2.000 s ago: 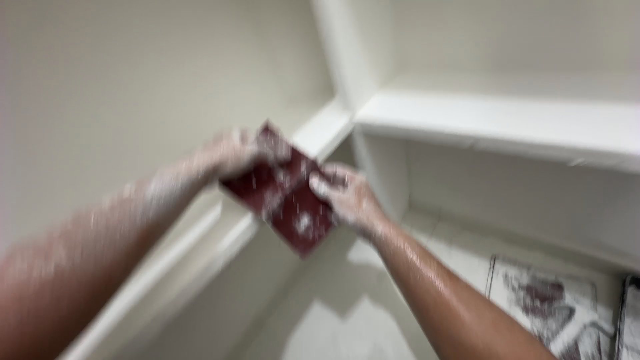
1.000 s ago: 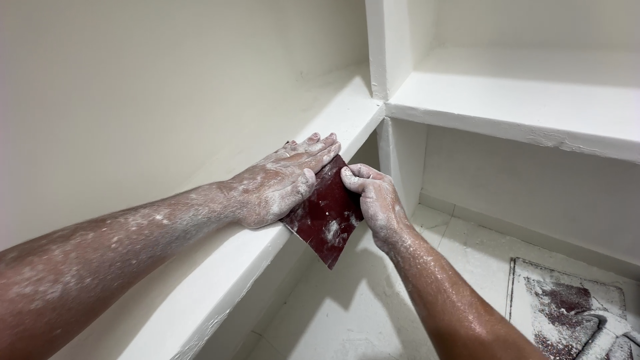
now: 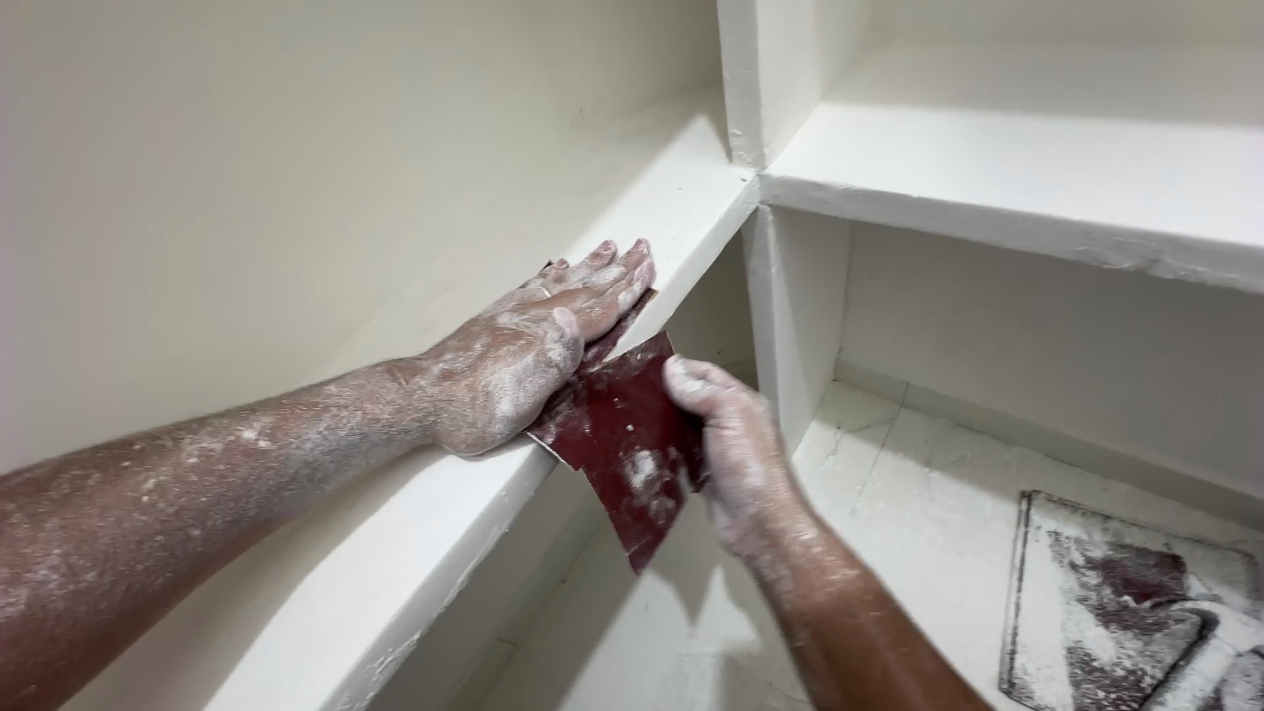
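A dark red sheet of sandpaper (image 3: 637, 434), dusted with white powder, is folded over the front edge of a white shelf (image 3: 395, 573). My left hand (image 3: 543, 346) lies flat on the part of the sheet on the shelf top, palm down, its fingers pointing toward the corner. My right hand (image 3: 736, 444) pinches the hanging part by its right side, thumb on the near face; its other fingers are partly hidden behind the sheet. White dust coats both hands and forearms.
A white upright (image 3: 746, 89) and a right-hand shelf (image 3: 1007, 222) meet my shelf at the corner. Below right, a dusty dark-edged tray or board (image 3: 1017, 592) lies on the tiled floor (image 3: 918, 494), with a reddish piece and a white-coated object on it.
Since the blurred earliest frame, both hands and the sandpaper have come down onto the shelf. Over the last second the sheet's hanging part has changed shape in my right hand.
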